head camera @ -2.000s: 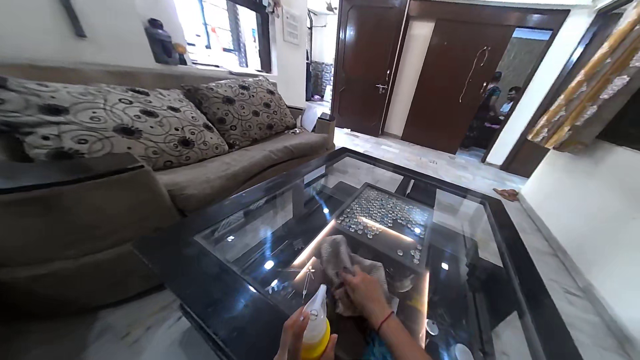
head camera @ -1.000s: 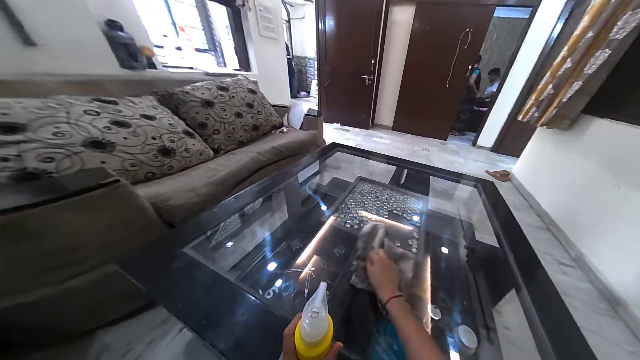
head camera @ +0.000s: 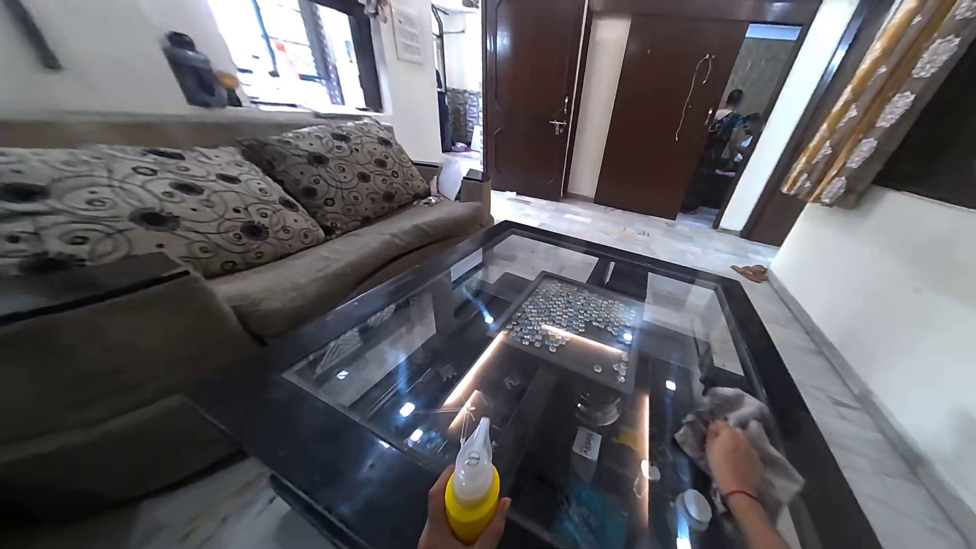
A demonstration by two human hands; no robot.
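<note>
My left hand [head camera: 436, 512] is wrapped around a yellow squeeze bottle [head camera: 470, 507] with a translucent pointed nozzle, held upright over the near side of the glass-topped coffee table [head camera: 366, 450]. At the right, my right hand [head camera: 733, 457], a red thread round its wrist, presses a crumpled grey cloth [head camera: 762, 427] on the glass by the table's right edge. Beneath the glass lie many clear glass pebbles [head camera: 564, 305] in a dark square tray, a round glass item [head camera: 597, 408] and a white-lidded container [head camera: 694, 509].
A brown sofa [head camera: 305, 282] with patterned cushions [head camera: 168, 198] runs along the left. Brown doors [head camera: 648, 114] stand at the back, with people [head camera: 724, 145] in the doorway. Footwear [head camera: 751, 272] lies on the floor near the right wall.
My right hand has moved with the cloth from the middle of the table to its right side. The bottle stays in my left hand.
</note>
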